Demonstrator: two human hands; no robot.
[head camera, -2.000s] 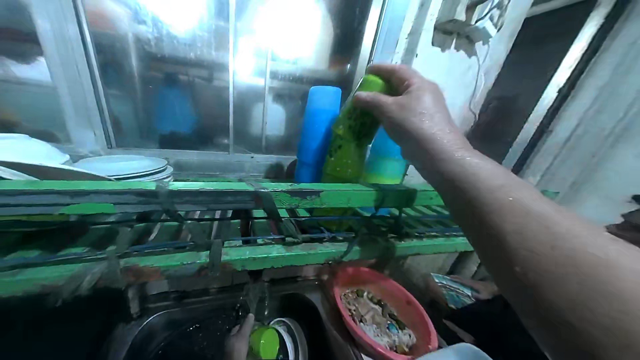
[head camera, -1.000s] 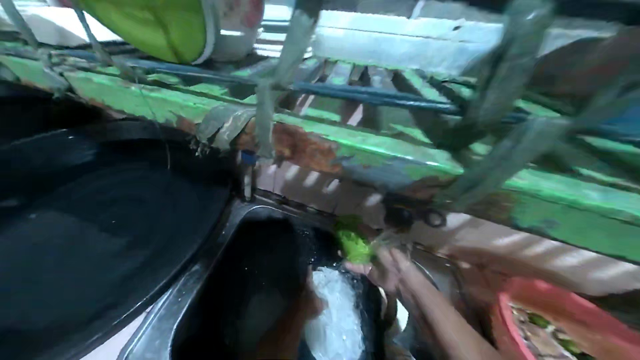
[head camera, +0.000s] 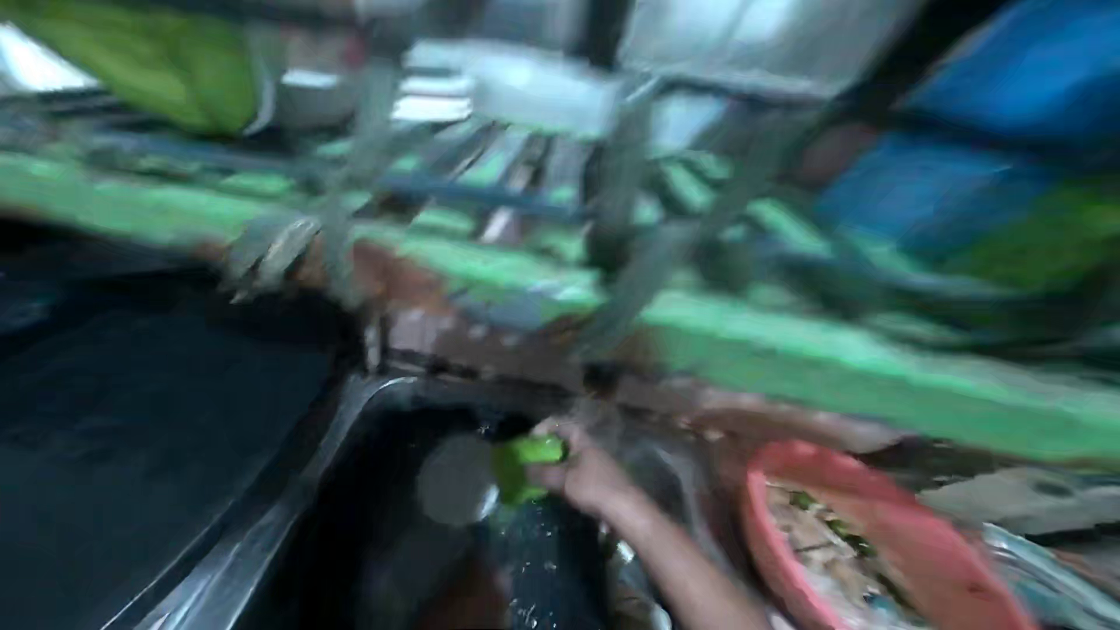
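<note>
My right hand (head camera: 573, 468) is closed on a bright green object (head camera: 528, 465), perhaps a bottle cap or a sponge, over the dark sink basin (head camera: 367, 525). Just left of it shows a pale round thing (head camera: 457, 479), too blurred to name. Under the green object is a dark, glossy shape with water drops. My left hand (head camera: 468, 591) is low in the basin, dim and blurred; whether it holds anything cannot be told.
A red plastic basin (head camera: 954, 560) with food scraps stands right of the sink. A large black pan or tub (head camera: 131, 420) lies at the left. The green slatted rack (head camera: 525, 271) crosses above, holding blue containers (head camera: 936, 192) and a lime-green one (head camera: 149, 61).
The right hand was on a green bottle on the rack two seconds ago; now it is down at the sink. The white, sudsy-looking thing seen in the basin one second ago no longer shows there.
</note>
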